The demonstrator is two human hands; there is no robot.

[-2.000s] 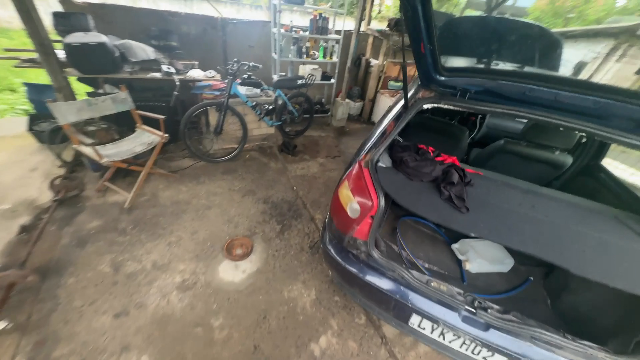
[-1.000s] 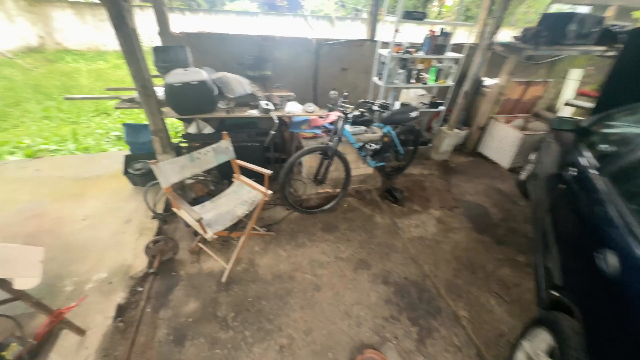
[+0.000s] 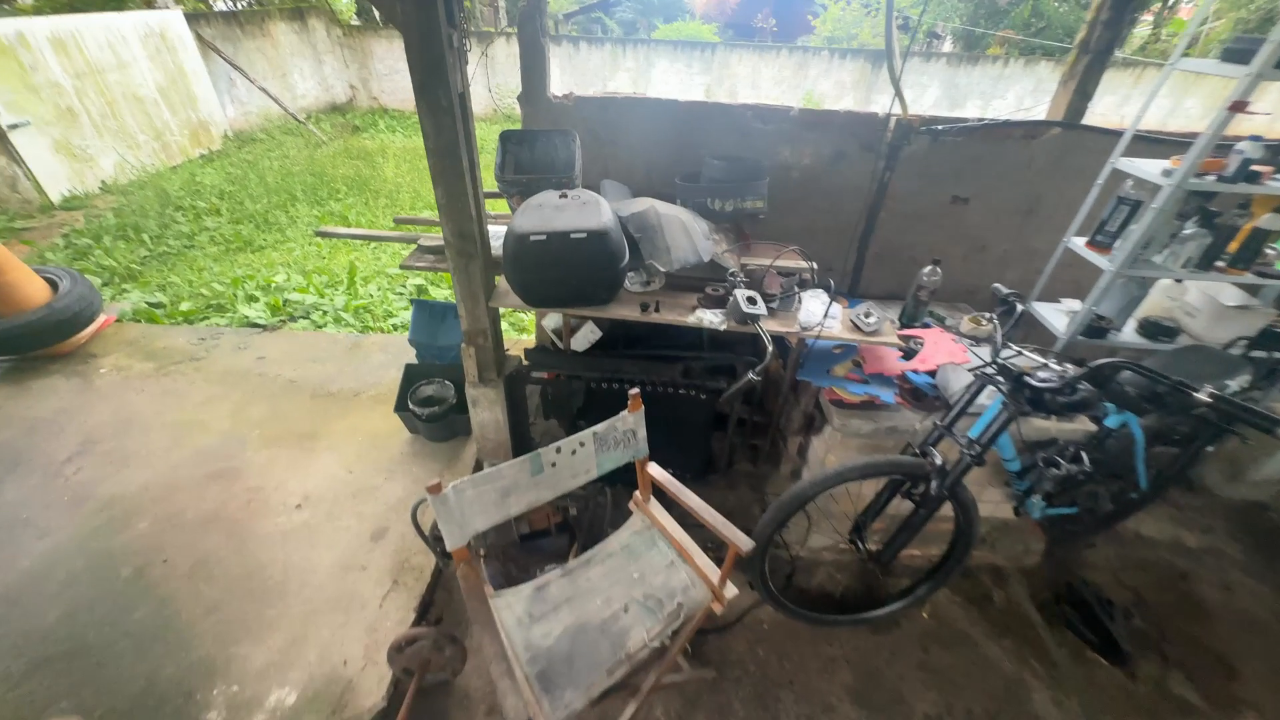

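Observation:
Neither my left hand nor my right hand is in the head view. A folding wooden chair with a worn fabric seat (image 3: 600, 610) stands low in the middle. To its right is a blue bicycle (image 3: 1007, 450) with a black front wheel. Behind the chair runs a wooden workbench (image 3: 660, 308), bearing a black top case (image 3: 563, 248), a plastic bottle (image 3: 921, 292) and loose metal parts. Red and blue foam pieces (image 3: 915, 352) lie at the bench's right part.
A wooden post (image 3: 450, 180) rises left of the bench. Metal shelves (image 3: 1120, 262) with bottles stand at the right. A tire (image 3: 62, 315) lies at the far left. On the floor by the chair is a rusty round metal piece (image 3: 427, 655).
The view has swung left and come nearer to the chair and bench. The dark blue car with its raised hatch, seen at first on the right, is out of view.

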